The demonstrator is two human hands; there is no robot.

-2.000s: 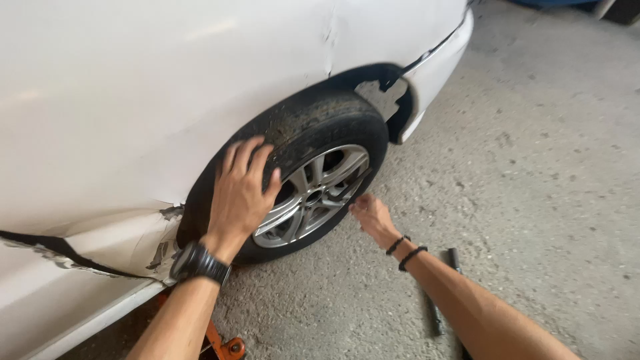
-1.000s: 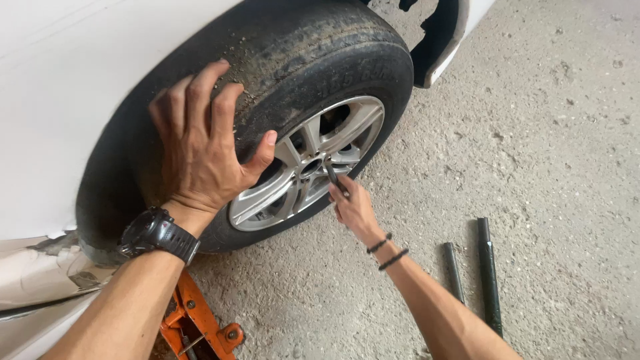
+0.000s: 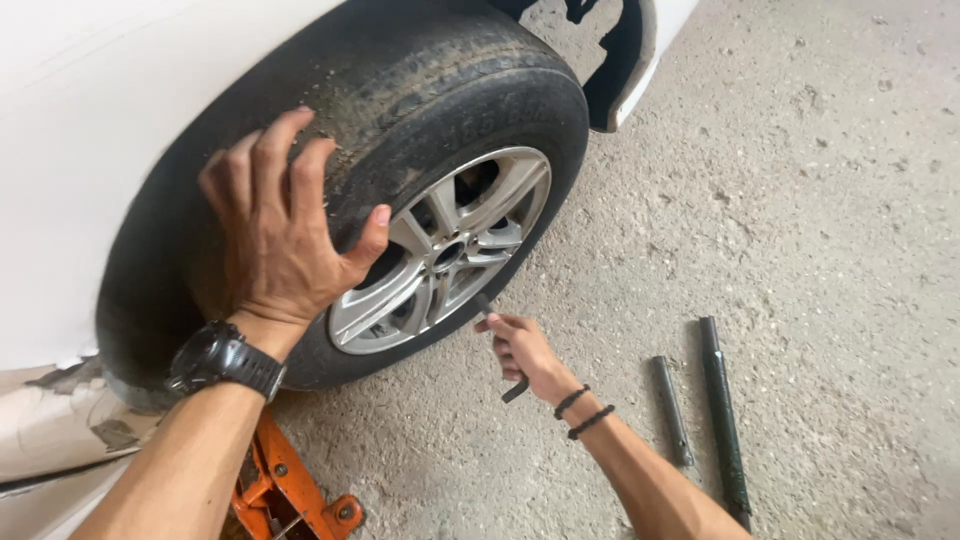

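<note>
My left hand [image 3: 281, 225], with a black watch on its wrist, rests with spread fingers on the dirty tread of the car tire [image 3: 517, 112]. The tire carries a silver alloy wheel [image 3: 442, 255] with paired spokes. My right hand [image 3: 525, 352], with two dark bracelets at its wrist, is closed around a dark bent metal tool [image 3: 516, 391], likely a lug wrench. One end of the tool shows near the tire's lower right edge, off the wheel hub; the bent end sticks out below the hand.
An orange floor jack [image 3: 289, 487] stands below the white car body [image 3: 90, 150]. Two metal bars, a short one [image 3: 671, 409] and a longer dark one [image 3: 724, 427], lie on the rough concrete floor [image 3: 787, 225] at right. The fender edge [image 3: 637, 75] is broken.
My right hand has drawn back from the wheel's centre, toward the lower right, with the tool. My left hand stays on the tire. The view has come closer since the first frame.
</note>
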